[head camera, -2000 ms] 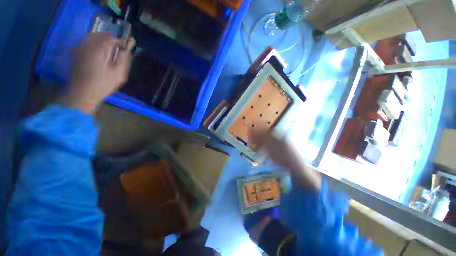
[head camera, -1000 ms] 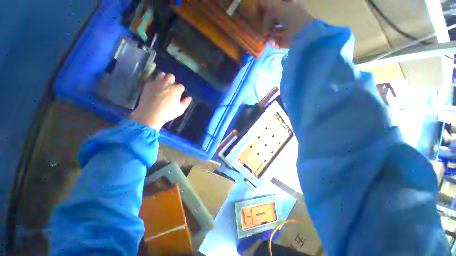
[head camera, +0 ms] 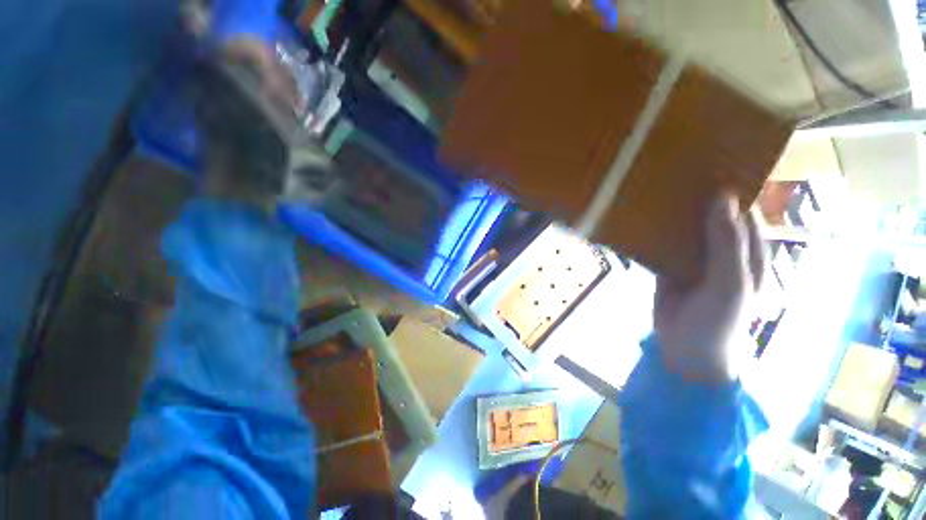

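My right hand (head camera: 706,289) holds a large orange-brown fixture plate (head camera: 548,112) with a pale band across it, raised over the right side of the blue bin. My left hand (head camera: 254,112) is blurred at the left part of the blue bin (head camera: 355,244). It appears to grip a dark grey block (head camera: 244,132), also blurred. Dark plates and pale-edged fixtures lie in the bin, partly hidden by the hand and the raised plate.
A framed fixture with an orange centre (head camera: 548,284) lies right of the bin, and a small framed fixture (head camera: 523,427) nearer me. A banded orange-brown stack (head camera: 345,411) sits at the lower left on a grey-green frame (head camera: 396,381). A yellow-orange cable (head camera: 539,488) curves near the bottom.
My right hand has come back towards me from the bin's far right, now with the banded plate. My left hand has moved up and left, now with a dark block.
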